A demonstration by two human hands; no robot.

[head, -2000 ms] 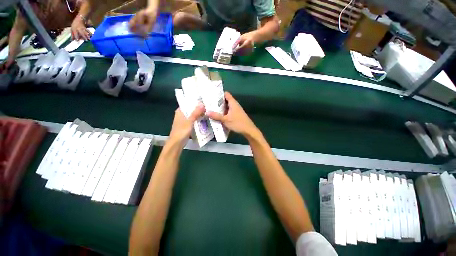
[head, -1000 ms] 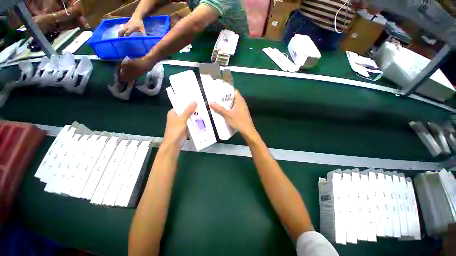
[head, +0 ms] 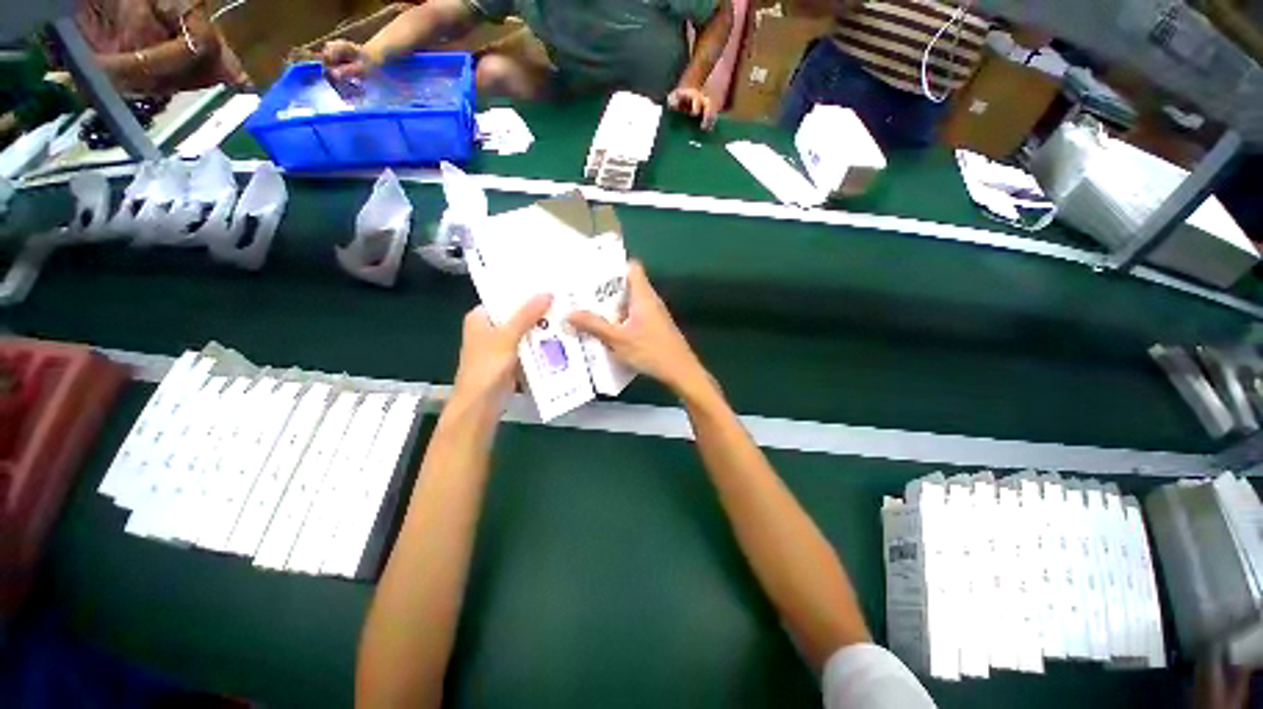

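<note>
My left hand (head: 496,346) and my right hand (head: 630,333) hold several white retail cartons (head: 520,256) together above the near rail. The left carton shows a purple print. The right one has dark print and raised greyish end flaps at its far end. My thumbs lie on top; the fingers underneath are hidden. A row of white cartons (head: 263,464) lies on the bench left of my arms. Another row of cartons (head: 1032,575) lies to the right.
Bagged products (head: 377,233) lie on the green conveyor (head: 831,298) beyond the near rail (head: 831,432). A blue bin (head: 367,132) and other people's hands are on the far side. A red tray (head: 42,443) is at left. More cartons (head: 1205,388) lie at far right.
The held cartons have come together from a spread with a dark gap. The bagged products have shifted right. The other person's arm has drawn back from the belt to the blue bin.
</note>
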